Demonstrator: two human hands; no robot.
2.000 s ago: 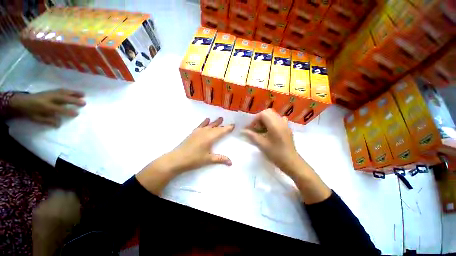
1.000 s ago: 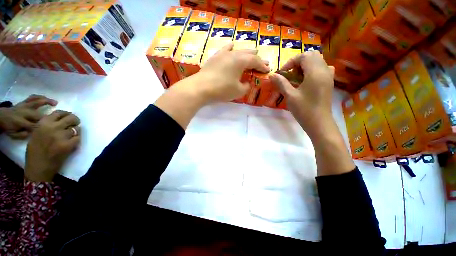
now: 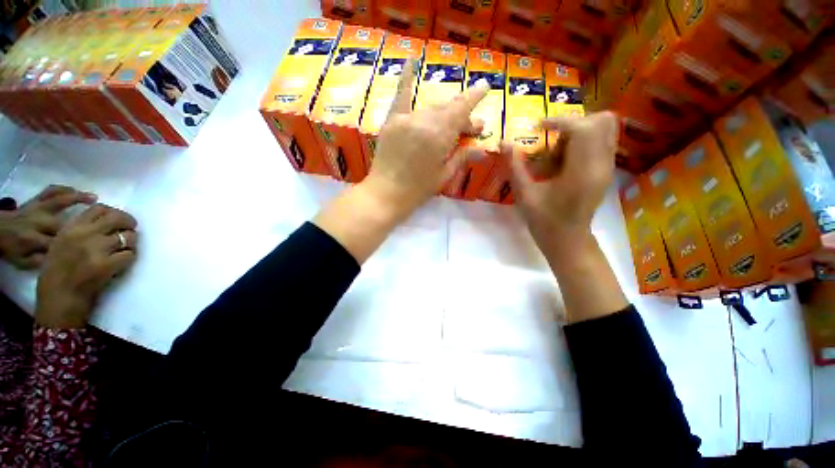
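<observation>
A row of orange and yellow cartons [image 3: 343, 87] stands side by side ahead of me, with dark pictures near the far ends of their yellow faces. My left hand [image 3: 417, 146] is over the middle cartons, fingers spread, one finger pointing up along a yellow face. It grips nothing that I can see. My right hand [image 3: 568, 178] is over the near right end of the row, blurred, thumb and fingers curled towards each other. Whether something small is between its fingertips cannot be seen. Both hands hide parts of the middle and right cartons.
Another row of cartons [image 3: 137, 91] stands at the upper left. Stacked cartons [image 3: 705, 69] rise behind and to the right, and several more [image 3: 732, 206] stand at right. Another person's hands [image 3: 82, 247] rest on the white table [image 3: 366, 315] at left. Thin dark strips lie at right.
Both hands have moved from low over the table to the carton row since the oldest frame. Since the middle frame, my hands have moved slightly apart and my left fingers have spread.
</observation>
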